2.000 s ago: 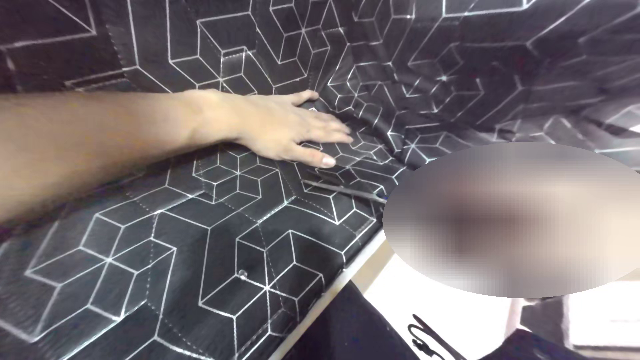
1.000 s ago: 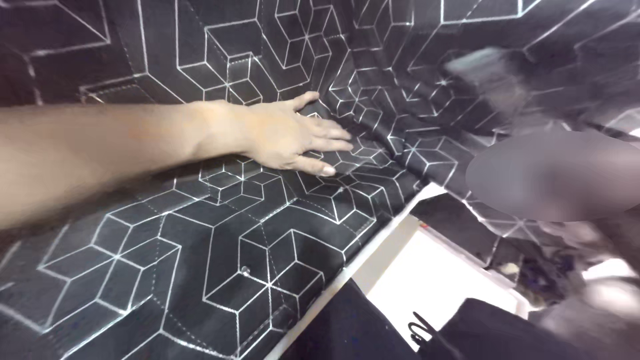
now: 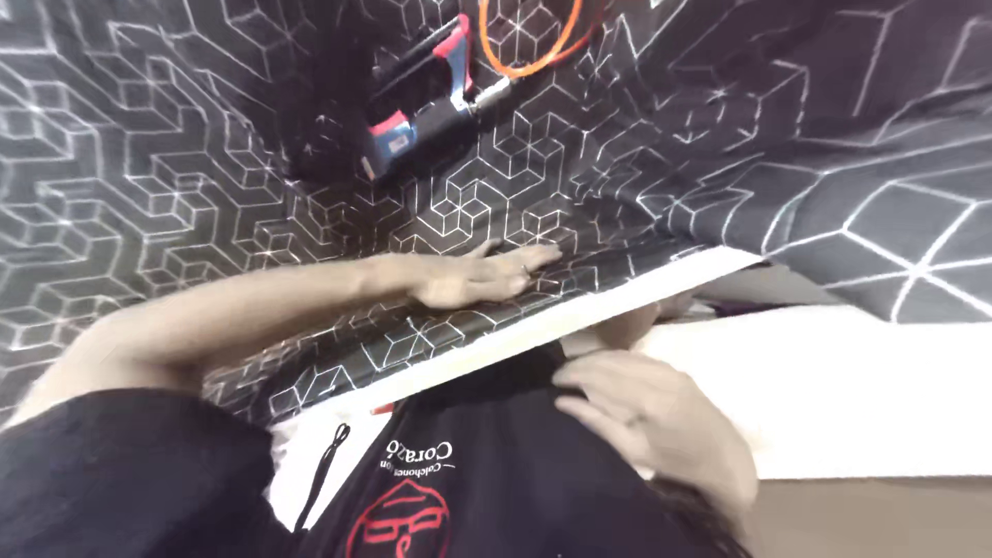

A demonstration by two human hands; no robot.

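Observation:
Black fabric with a white geometric line pattern spreads over a large surface, with a pale straight edge along its near side. My left hand lies flat on this fabric, fingers extended and a ring on one of them. It holds nothing. To the right and nearer my body, my right hand is blurred, beside the pale edge and in front of my dark shirt. Its fingers are partly bent, and whether it holds anything is hidden. A blue, red and black air stapler rests on the fabric beyond my left hand.
An orange air hose loops beside the stapler at the top. On the right, the patterned fabric rises in folds above a bright white surface. A blurred skin-coloured shape shows just under the pale edge.
The view has swung down and back, so my shirt, the stapler and the hose now show. My left hand stays flat on the fabric.

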